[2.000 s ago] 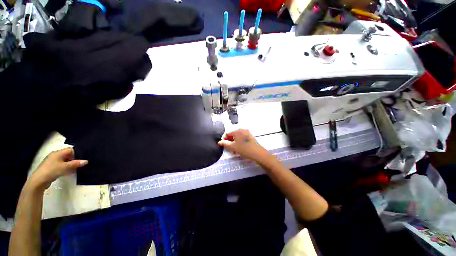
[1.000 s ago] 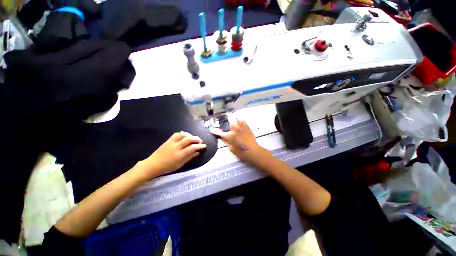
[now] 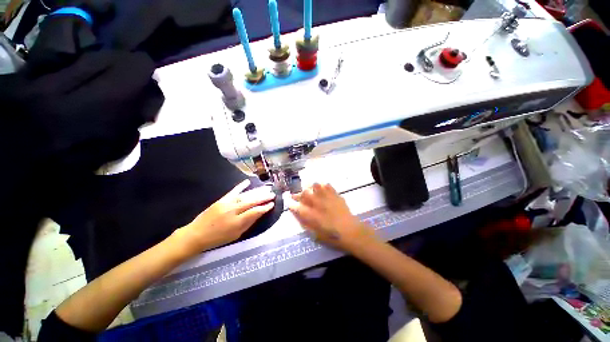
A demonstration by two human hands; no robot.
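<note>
A black fabric panel (image 3: 175,167) lies flat on the white table, its curved right end under the needle area (image 3: 279,175) of the white sewing machine (image 3: 374,87). My left hand (image 3: 231,212) lies flat on the panel with fingers apart, fingertips just left of and below the presser foot. My right hand (image 3: 322,210) is bent at the panel's right edge, close to the presser foot. Its fingertips are close together; whether they pinch the cloth edge cannot be told.
A black heap of cut pieces (image 3: 73,113) lies at the left. A black rectangle (image 3: 401,175) and teal thread snips (image 3: 455,182) lie right of the needle. A blue crate (image 3: 170,325) is below the table edge. Clear plastic bags (image 3: 582,163) are at the right.
My left hand has moved from the panel's left end to beside the presser foot. The panel's right end is now under the needle area. The view has moved closer to the machine.
</note>
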